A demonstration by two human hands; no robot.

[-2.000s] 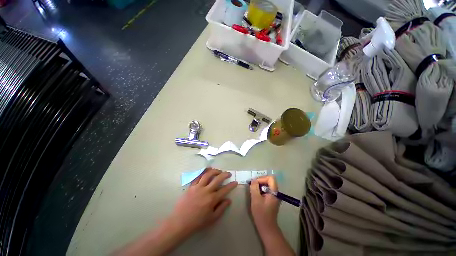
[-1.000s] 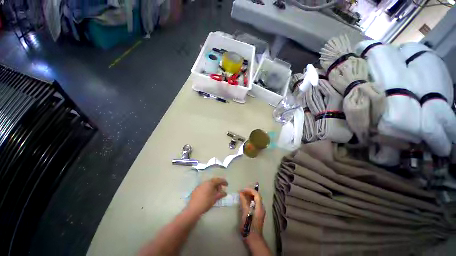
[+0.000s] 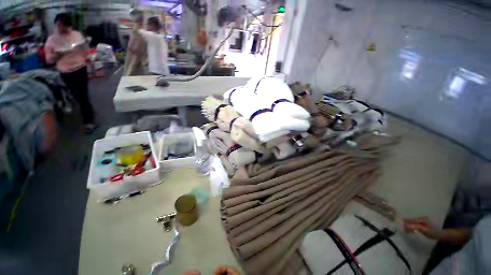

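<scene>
My left hand [image 3: 191,272] and my right hand [image 3: 225,270] show only as fingertips at the bottom edge, side by side. The rest of both is cut off, and no pen or label shows in them. A white curling ticket strip [image 3: 169,250] runs from beside the brown-gold tape roll [image 3: 186,210] down the cream table [image 3: 121,228]. A silver bulldog clip [image 3: 166,220] lies left of the roll. Another clip [image 3: 128,268] is at the bottom edge. Brown cut panels [image 3: 290,198] lie fanned in pleats right of the strip.
White trays [image 3: 125,185] [image 3: 177,164] of tools stand at the table's far left. Tied beige and white bundles [image 3: 274,110] are piled behind the panels. A pale banded bundle [image 3: 344,244] lies front right, near another person's hand [image 3: 422,226]. People [image 3: 72,53] [image 3: 153,48] stand behind.
The view has swung up and right, showing the wall, people and pale bundle. My hands have dropped to the bottom edge; the pen and flat label strip are out of sight.
</scene>
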